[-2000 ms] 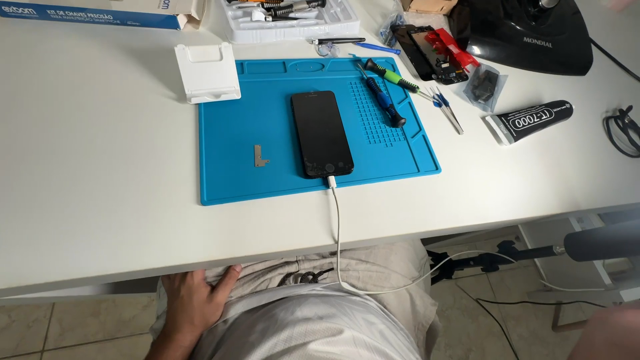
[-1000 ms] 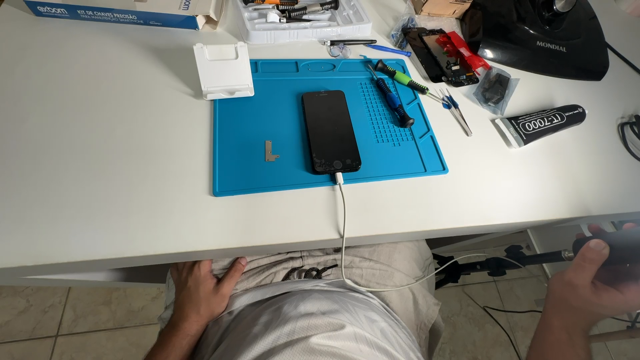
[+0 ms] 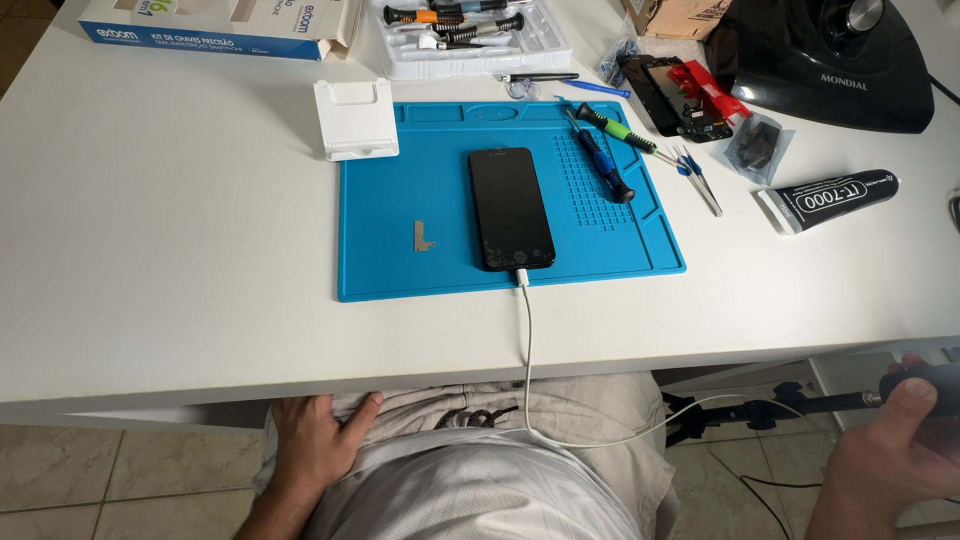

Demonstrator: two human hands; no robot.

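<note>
My left hand (image 3: 319, 435) rests on my thigh below the table edge, holding nothing, thumb spread from the fingers. At the lower right my right hand (image 3: 881, 450) is closed around a dark, blurred object (image 3: 934, 405) at the end of a stand arm. A black smartphone (image 3: 514, 206) lies screen up on a blue silicone repair mat (image 3: 442, 281), its screen dark. The white charging cable (image 3: 528, 322) is plugged into its lower end and hangs over the table edge across my lap. Left of the phone is a small metal bracket (image 3: 421, 237).
A blue screwdriver (image 3: 604, 165) and a green screwdriver (image 3: 619, 129) lie on the mat's right side. Beyond are tweezers (image 3: 701, 184), a glue tube (image 3: 832, 199), phone parts (image 3: 675, 97) and a black appliance base (image 3: 832, 75). A white phone stand (image 3: 356, 120) overlaps the mat's upper left corner.
My right hand, out of view two seconds ago, has come in at the lower right and grasped the dark object. My left hand stays on my thigh; the phone has not moved on the mat.
</note>
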